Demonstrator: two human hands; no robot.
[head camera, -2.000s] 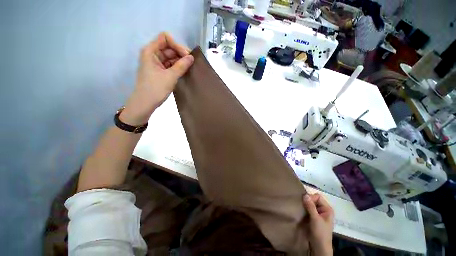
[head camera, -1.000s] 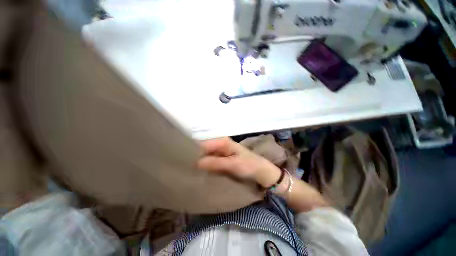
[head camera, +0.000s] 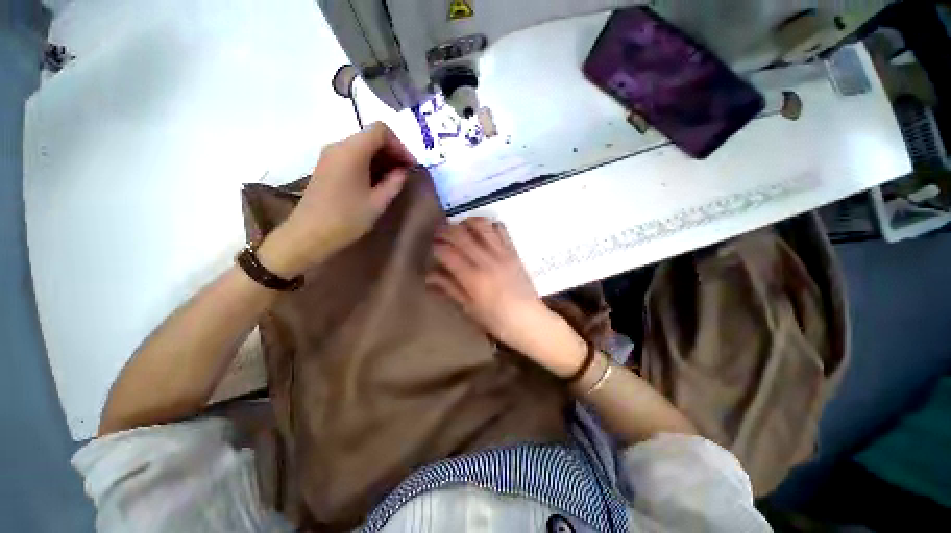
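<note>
The brown cloth (head camera: 375, 364) lies over the table's front edge and down into the lap. My left hand (head camera: 349, 193) pinches the cloth's edge between thumb and fingers, just in front of the presser foot. My right hand (head camera: 485, 276) lies on the cloth near the table's front edge, fingers slightly spread, pressing it. The presser foot and needle area (head camera: 430, 130) is under bright violet-white light; whether cloth is under the foot cannot be told. The machine head (head camera: 521, 21) stands above, partly cut off by the top edge.
A smartphone (head camera: 673, 81) with a purple screen lies on the machine bed at right. A printed ruler (head camera: 667, 229) runs along the white table's (head camera: 146, 208) front edge. A second brown bundle (head camera: 740, 344) hangs at right below the table. The striped apron (head camera: 501, 474) shows at the bottom.
The cloth, held stretched out and then swung left, now lies on the table and lap. My left hand has come to the presser foot with its edge. My right hand has moved up towards the foot.
</note>
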